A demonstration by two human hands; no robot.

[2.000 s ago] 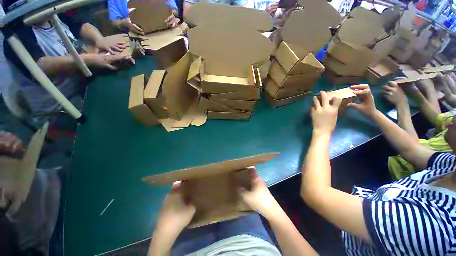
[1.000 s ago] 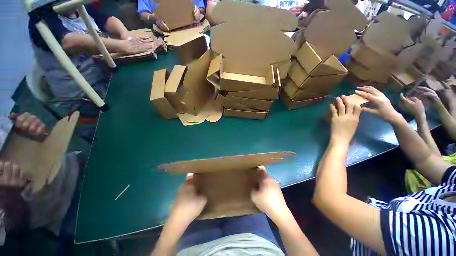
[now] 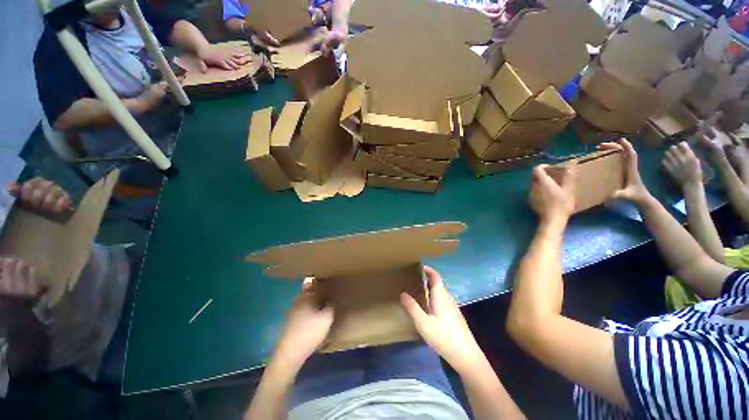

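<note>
A part-folded mailer box [image 3: 374,308] lies at the near table edge over my lap, its inside facing up. Its lid panel [image 3: 361,251] stands up behind the tray, with notched ends spreading past both sides. My left hand [image 3: 305,321] grips the left end, thumb inside and fingers outside. My right hand [image 3: 435,310] grips the right end, thumb inside, by the raised side panel. The fingers beneath and outside the box are partly hidden.
Finished open boxes [image 3: 405,164] stand stacked across the table [image 3: 197,246]. A thin pale strip [image 3: 200,310] lies at left. At right, a person in a striped sleeve [image 3: 673,369] holds a box [image 3: 595,180]. Other people's hands hold cardboard at left and back.
The lid panel has tilted up, showing more of its face. My right thumb has moved inward over the tray. The neighbour at right has raised and turned their box.
</note>
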